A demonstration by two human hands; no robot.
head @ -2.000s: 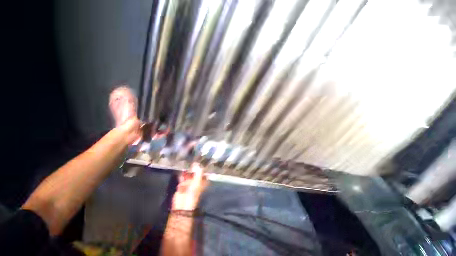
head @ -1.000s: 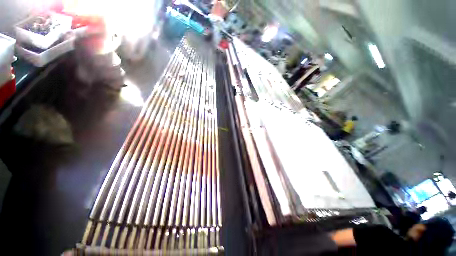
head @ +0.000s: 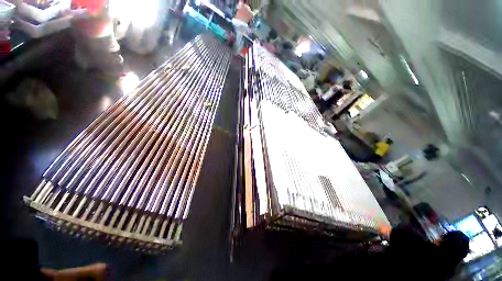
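Observation:
A long rack of parallel shiny steel tubes (head: 137,131) runs away from me on the left, with its flat end bar (head: 99,224) nearest me. No fabric shows on it. To its right, a second rack carries white thin fabric (head: 308,153) spread over its tubes. Part of my left arm or hand (head: 74,272) shows below the left rack's end, cut off by the bottom edge and blurred. Its fingers cannot be made out. My right hand is not seen. A small skin-toned patch beside a dark shape at the lower right is too unclear to place.
A dark floor gap (head: 212,164) runs between the racks. White trays (head: 41,22) stand at the upper left. A person's hand (head: 243,12) shows near the racks' far ends. A yellow item (head: 383,146) and workshop clutter lie beyond the right rack.
The view has swung from a close look at a rack end with both hands on it to both racks lengthwise. Since one second ago, the left rack's near end has come fully into view.

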